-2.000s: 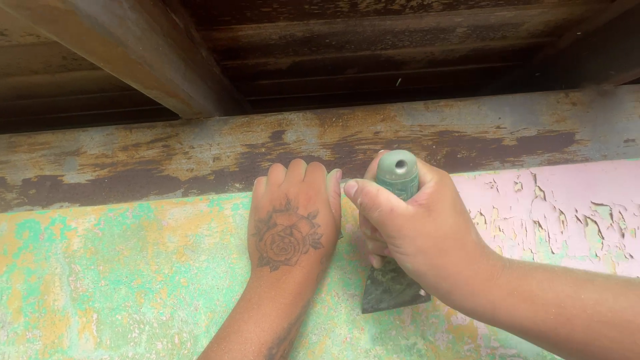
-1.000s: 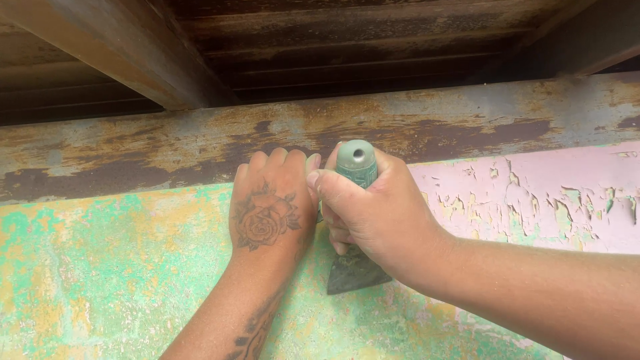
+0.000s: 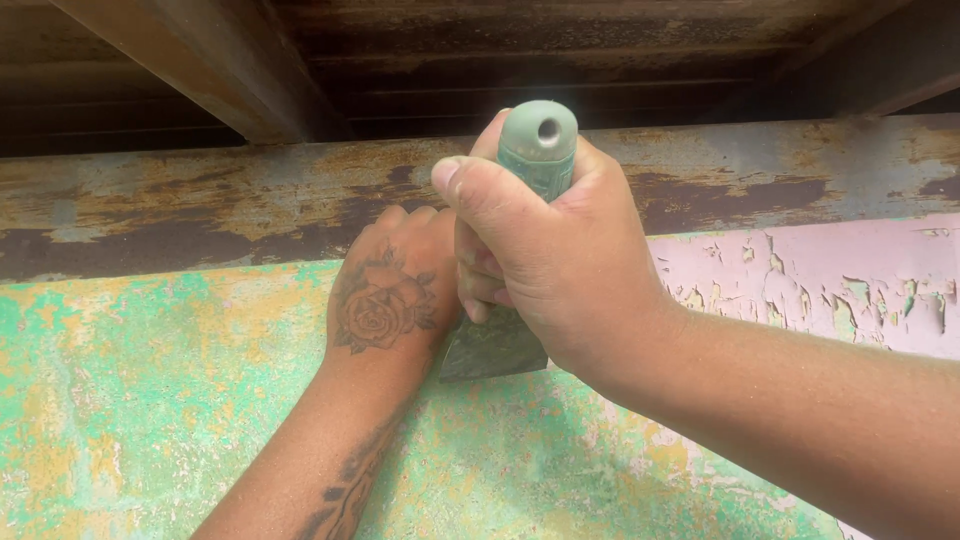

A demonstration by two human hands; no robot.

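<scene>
My right hand (image 3: 562, 255) is closed around the green handle of a paint scraper (image 3: 495, 349), its handle end with a hole pointing up. The wide dark blade lies against the wall (image 3: 187, 405), where mottled green, yellow and white paint shows. Just left of the scraper, my left hand (image 3: 394, 285) is at the wall's upper edge, back of the hand toward me; its fingertips and palm are hidden, so its grip cannot be told. On the right, pink paint (image 3: 825, 277) is cracked and peeling.
A weathered board (image 3: 135, 217) with worn brown and grey paint runs along the top of the wall. Above it, a beam (image 3: 202, 67) at the left and another (image 3: 907, 67) at the right meet dark planks (image 3: 525, 45).
The scraper in my right hand has changed its tilt slightly, and its handle end now stands higher against the dark planks. My left hand remains beside it.
</scene>
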